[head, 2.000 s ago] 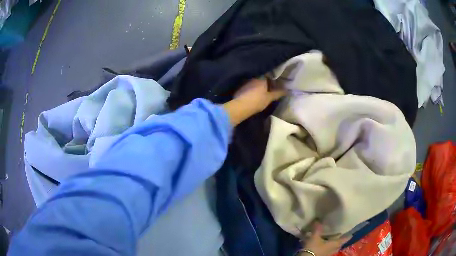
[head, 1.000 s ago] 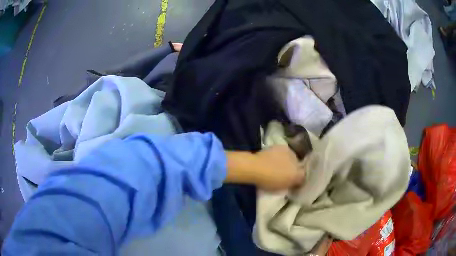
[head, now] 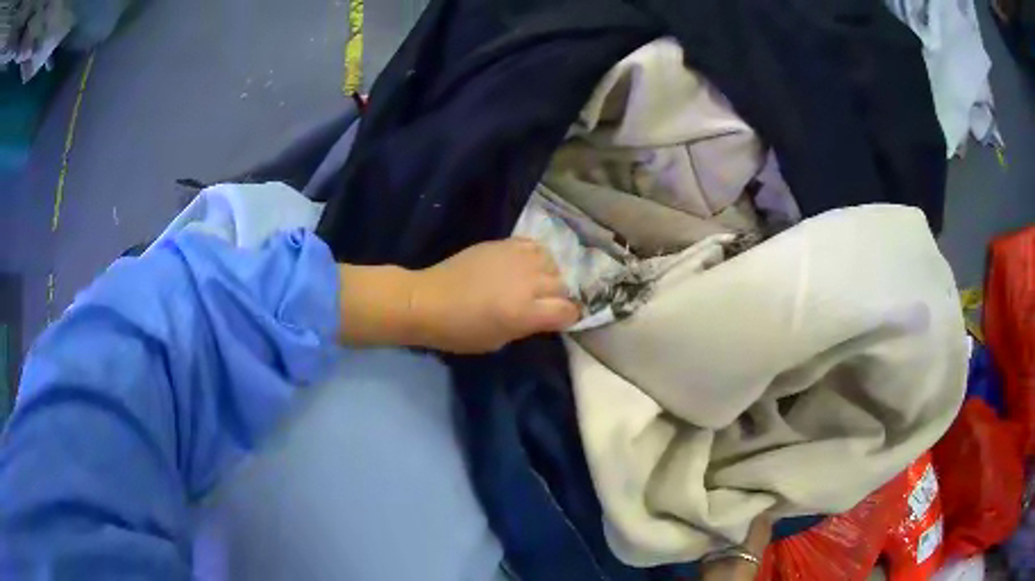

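Observation:
A thick bundle of beige fabric point(head: 829, 329) lies on a large heap of black fabric point(head: 454, 136). My left hand point(head: 494, 297) comes from the left in a blue sleeve and grips a pale, frayed edge of cloth at the bundle's left side. Its fingertips are partly hidden by the cloth. My right hand point(head: 740, 554) is at the bottom edge under the beige fabric, with a bracelet at the wrist. Its fingers are mostly hidden and it is cut off by the picture's edge.
Light blue-grey fabric point(head: 244, 207) lies at the left, partly behind my sleeve. Navy fabric point(head: 516, 454) hangs below the black heap. Red plastic bags point(head: 982, 477) with white labels are at the lower right. Pale cloth point(head: 959, 68) is at the upper right. Yellow tape point(head: 354, 45) marks the grey floor.
My left hand has moved left from the middle of the beige bundle to its left side. The fabric is opened out, showing a frayed pale edge. My right hand stays low.

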